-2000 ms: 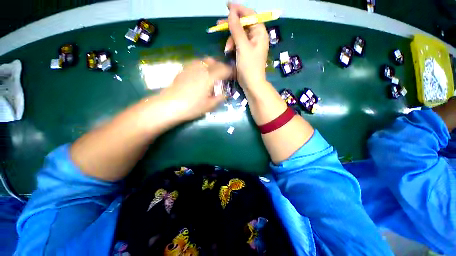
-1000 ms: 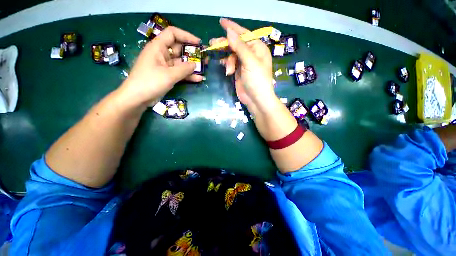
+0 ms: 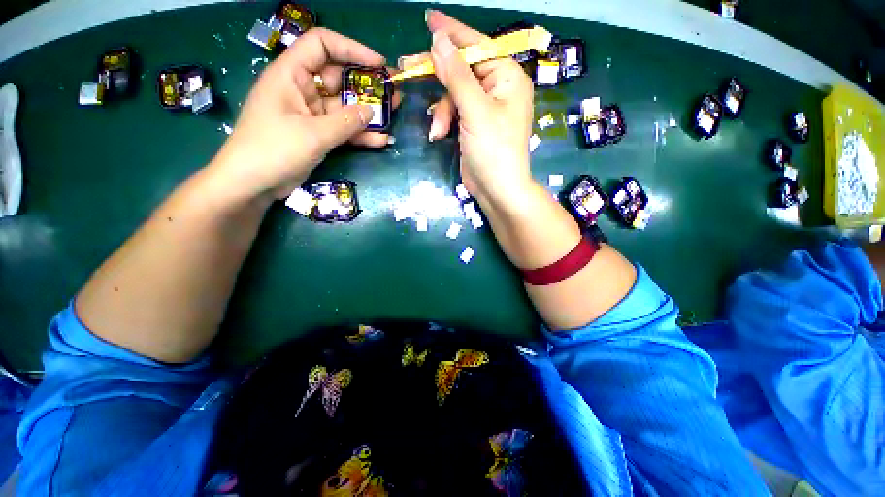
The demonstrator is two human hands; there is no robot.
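My left hand (image 3: 303, 112) holds a black electronic unit (image 3: 368, 95) by its edges, its open face with gold and white parts turned up. My right hand (image 3: 482, 107) holds the yellow tweezers (image 3: 475, 52). Their tip points left and is at the right edge of the held unit; I cannot tell if it touches. A unit with a white tab (image 3: 332, 201) lies on the table below my left hand. A loose pile of small white squares (image 3: 428, 204) lies between my forearms.
More units lie at the upper left (image 3: 184, 88), by my right hand (image 3: 602, 124) and further right (image 3: 707, 115). A yellow tray (image 3: 854, 160) stands at far right beside a neighbour's blue sleeve (image 3: 810, 340). A pale rail (image 3: 621, 37) bounds the green table. A white object (image 3: 10, 150) is at far left.
My left hand now holds a unit away from the white squares, and the tweezers have come down from the rail to the unit. In the last second, both hands shifted only slightly.
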